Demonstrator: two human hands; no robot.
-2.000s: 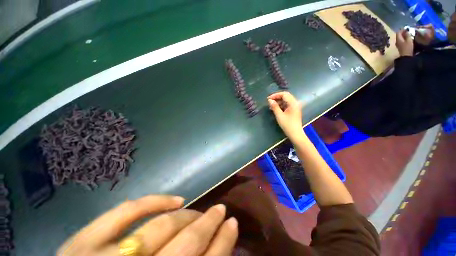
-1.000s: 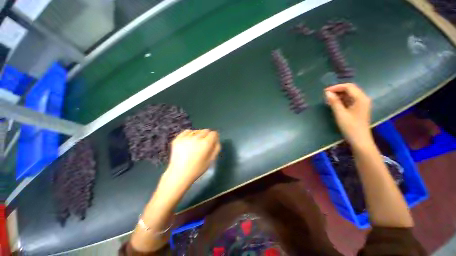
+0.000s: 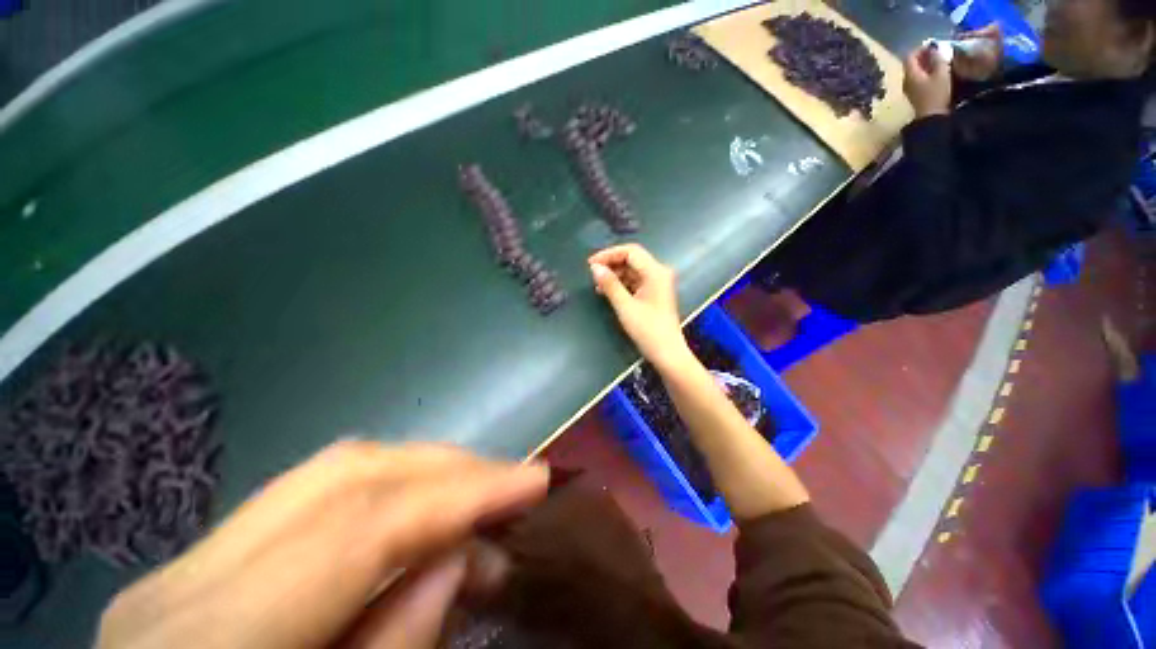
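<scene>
My left hand (image 3: 342,545) is large, close to the camera and blurred at the lower left, fingers pointing right; a dark bit shows by the fingertips, but I cannot tell if it is held. My right hand (image 3: 640,298) is over the bench near its front edge, fingers curled around small dark parts (image 3: 625,274). A ridged row of dark parts (image 3: 507,238) lies left of it. Another row (image 3: 598,178) lies beyond it, with a small cluster at its far end. A loose pile of dark parts (image 3: 114,444) lies at the left.
A blue tote (image 3: 685,494) of dark parts stands below the bench edge. A person in dark clothing (image 3: 938,216) works at the right by a tan board (image 3: 735,41) bearing a dark pile (image 3: 827,64). A white rail (image 3: 304,161) runs behind. Clear scraps (image 3: 745,156) lie on the bench.
The view has swung right, bringing the neighbour back in. My left hand has left the loose pile and is raised close to the camera. My right hand stays near the rows, fingers curled.
</scene>
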